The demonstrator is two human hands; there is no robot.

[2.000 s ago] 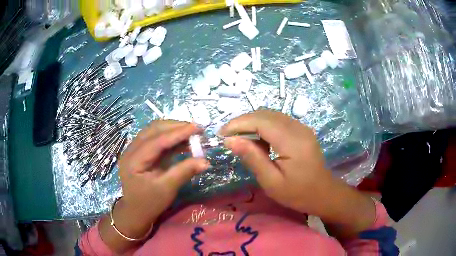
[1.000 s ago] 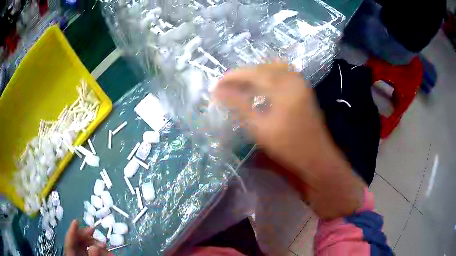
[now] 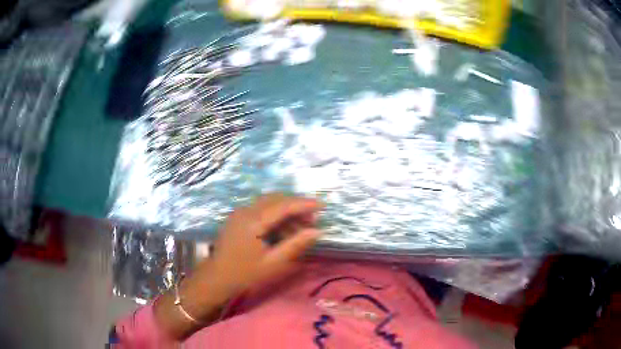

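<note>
The picture is blurred by motion. My left hand [image 3: 272, 232] is over the bench's front edge, fingers curled with a gap between thumb and fingers; no part shows in it. My right hand is not in view. A heap of thin metal rods [image 3: 197, 123] lies beyond and left of my left hand. White caps [image 3: 276, 46] lie at the heap's upper right. More white pieces lie blurred on the shiny clear plastic sheet [image 3: 408, 211] in the middle and right.
A yellow parts bin [image 3: 470, 27] is at the far edge. A flat black rectangle [image 3: 136, 75] lies left of the rods. A white paper slip [image 3: 524, 108] lies at right. Clear plastic trays [image 3: 592, 157] stand at far right, more clear plastic [image 3: 30, 129] at far left.
The view has swung back from the clear trays at right to the bench. My right hand, over the trays a second ago, has left the picture. More of my left hand shows.
</note>
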